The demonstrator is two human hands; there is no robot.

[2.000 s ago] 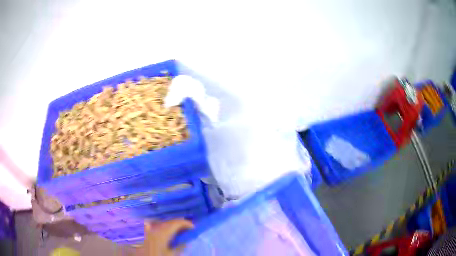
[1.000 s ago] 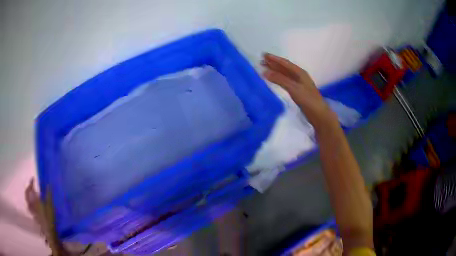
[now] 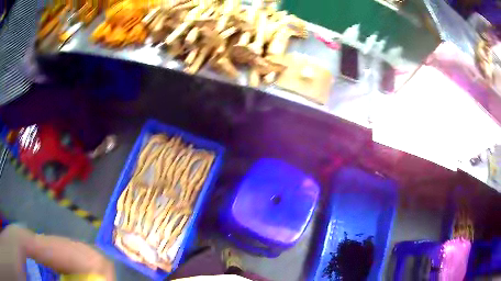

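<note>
My left hand [image 3: 63, 255] is blurred at the bottom left corner, cut off by the edge, with a yellow cuff below it. Part of a blue thing shows under it; whether the hand holds it cannot be told. My right hand is not in view. A blue plastic tote [image 3: 215, 170] on the floor holds tan figurine legs [image 3: 165, 189] in rows. A blue plastic stool [image 3: 274, 203] stands right of it. Another blue tote [image 3: 360, 197] holds a dark tangle of black pieces [image 3: 351, 258].
A metal bench [image 3: 351, 112] crosses the top, bearing heaped legs [image 3: 220, 38], orange parts [image 3: 123, 24], a cardboard pad [image 3: 305, 77], a phone [image 3: 349, 61] and white bottles. A red stool [image 3: 55, 159] and yellow-black tape [image 3: 71, 206] are at left.
The view has swung from the stacked totes by the white wall to the bench and floor. My right hand has left the picture, and only one hand shows at the lower left.
</note>
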